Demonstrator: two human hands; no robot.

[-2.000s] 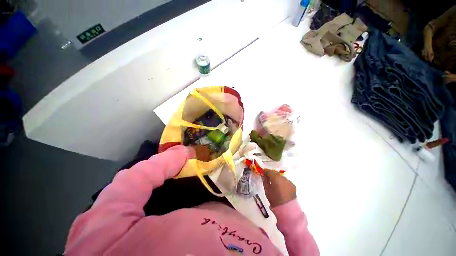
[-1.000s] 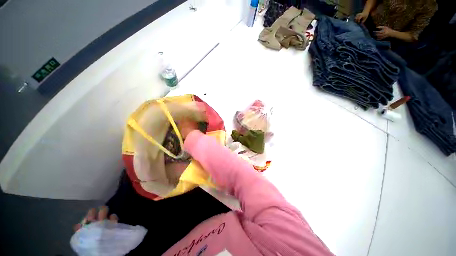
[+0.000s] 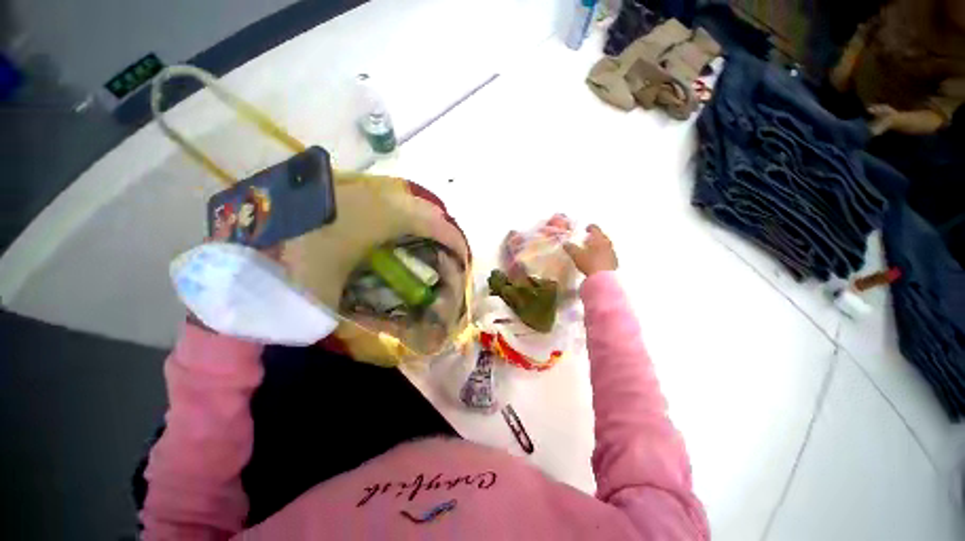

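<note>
My left hand (image 3: 271,252), mostly hidden, holds a dark smartphone (image 3: 273,200) with a cartoon picture and a pale blue-white soft piece (image 3: 249,298), left of the yellow tote bag (image 3: 376,347). The tote stands open at the table edge, with a green item (image 3: 400,278) and dark things inside. My right hand (image 3: 596,252) has its fingers on the right side of a pink-white crumpled bundle (image 3: 540,245). An olive cloth item (image 3: 526,300) lies against the bundle. A red-yellow packet (image 3: 521,353), a small printed item (image 3: 479,383) and dark snips (image 3: 517,429) lie nearer me.
A clear bottle with a green label (image 3: 378,131) is by the divider on the white table (image 3: 677,359). Stacked jeans (image 3: 778,169), beige cloth (image 3: 656,72), and a white roller (image 3: 848,301) with a red-brown handle are at right. Another person's hand (image 3: 910,118) shows at upper right.
My right hand has come out of the tote and moved right to the pink-white bundle. My left hand has risen beside the tote with the pale piece, and the phone now shows in it.
</note>
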